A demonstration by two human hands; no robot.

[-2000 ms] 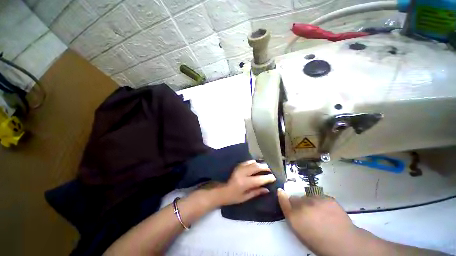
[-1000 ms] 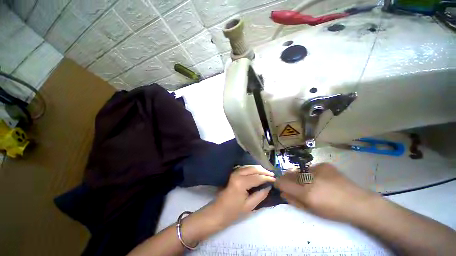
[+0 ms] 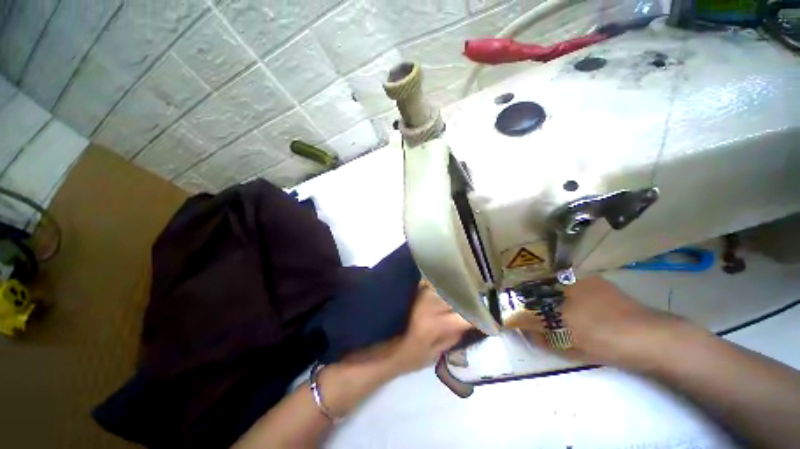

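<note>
The dark garment [image 3: 237, 289], maroon-brown with navy parts, lies bunched left of the sewing machine [image 3: 614, 131]. Its navy part [image 3: 373, 302] runs toward the needle area. My left hand [image 3: 434, 329] is on the cloth at the left of the machine head, its fingertips partly hidden by the head. My right hand [image 3: 583, 320] is behind the tension knob [image 3: 559, 337], close to the presser foot, its fingers mostly hidden. Whether either hand pinches the cloth cannot be told. The needle is hidden.
Blue-handled snips [image 3: 675, 260] lie on the bed behind my right hand. A red-handled tool [image 3: 535, 49] lies on top of the machine. A small green item [image 3: 313, 153] is by the brick-patterned wall. Brown board [image 3: 88, 254] and a yellow plug [image 3: 14, 307] are at the left.
Both hands have moved in closer under the machine head. The cloth that lay in front of the fingers no longer shows, and the bed's front edge is now visible. The view has shifted slightly.
</note>
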